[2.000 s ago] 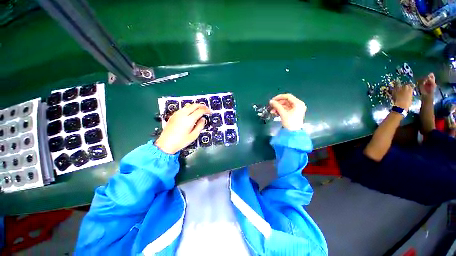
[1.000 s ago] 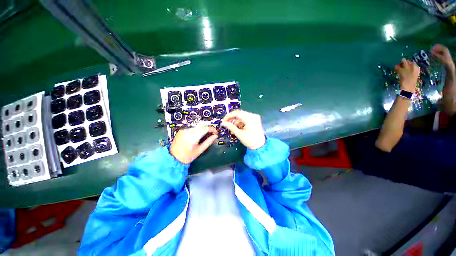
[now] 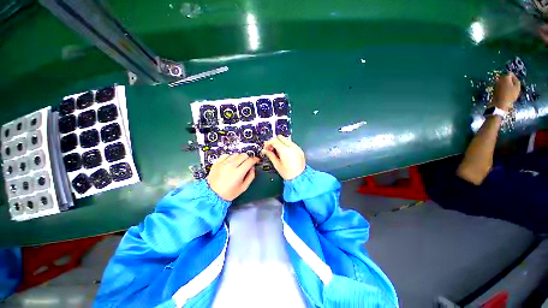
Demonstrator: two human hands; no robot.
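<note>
A white tray [image 3: 196, 114] of black rounded-square housings [image 3: 246, 111] lies on the green bench in front of me. Small dark, silver and yellow wired parts [image 3: 207, 148] lie over its left side and middle. My left hand [image 3: 232, 174] and my right hand [image 3: 286, 157] are at the tray's near edge, fingertips bent together almost touching, over the front row. Something small and dark shows between the fingertips. I cannot tell whether it is held or lies in the tray. The hands hide part of the front row.
A second tray of black housings [image 3: 90, 136] and stacked trays with pale pockets [image 3: 24, 162] lie at left. A grey post [image 3: 108, 36] and a thin silver stick [image 3: 199, 76] stand beyond. A white strip [image 3: 352, 127] lies right. Another person's hand [image 3: 506, 91] is over scattered parts.
My right hand has moved left from a small loose heap to the tray, and that heap is gone from there. My left hand has moved down to the tray's near edge.
</note>
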